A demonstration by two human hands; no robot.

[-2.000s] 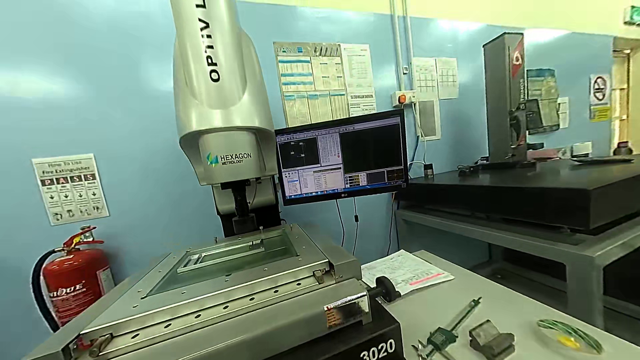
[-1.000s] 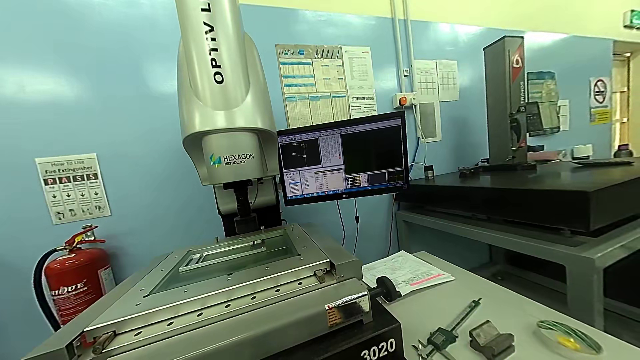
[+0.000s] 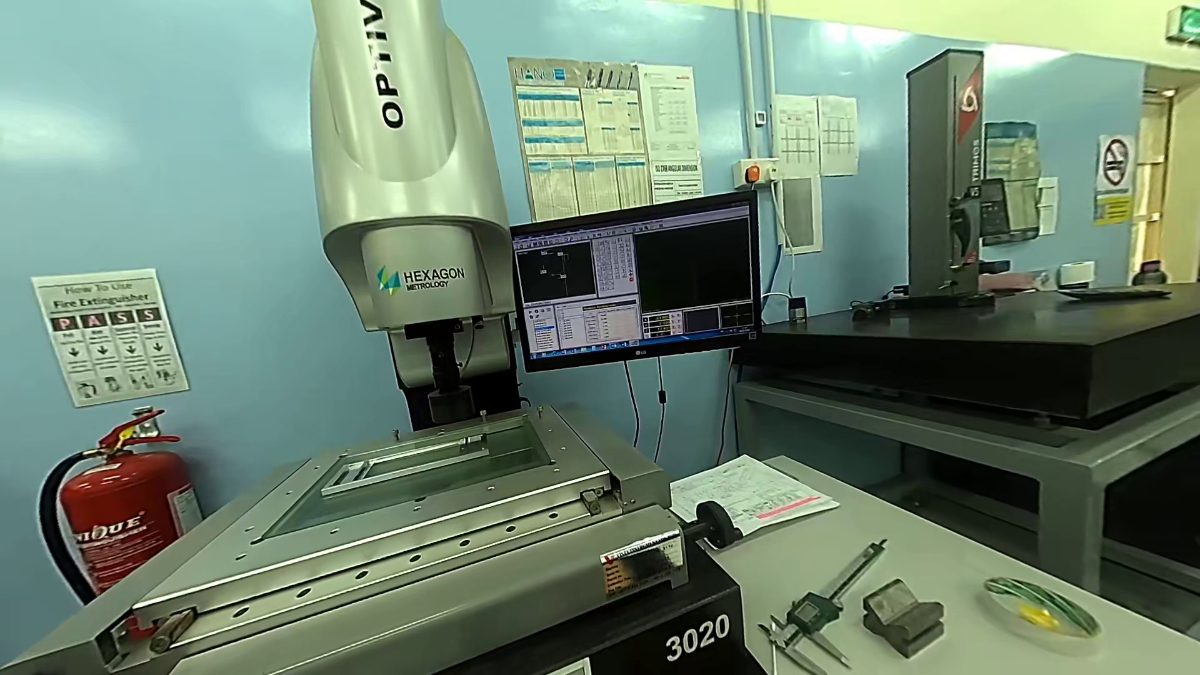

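Note:
Neither my left hand nor my right hand shows in the head view. A Hexagon Optiv optical measuring machine [image 3: 412, 187] fills the left and middle, its lens [image 3: 450, 403] pointing down over the stage. On the stage's glass plate [image 3: 506, 459] lies a thin rectangular metal frame [image 3: 412, 466]. A round black knob [image 3: 718, 523] sticks out at the stage's right side. Behind the machine, an LG monitor [image 3: 639, 281] shows software windows. On the bench to the right are a digital caliper [image 3: 816, 611], a dark metal V-block [image 3: 903, 617] and a coiled green wire [image 3: 1045, 600].
Papers [image 3: 750, 492] lie on the bench [image 3: 975, 572] behind the knob. A dark surface plate [image 3: 994, 352] on a grey stand, with a Trimos height gauge [image 3: 945, 178] on it, is at the right. A red fire extinguisher [image 3: 127, 511] stands by the wall at the left.

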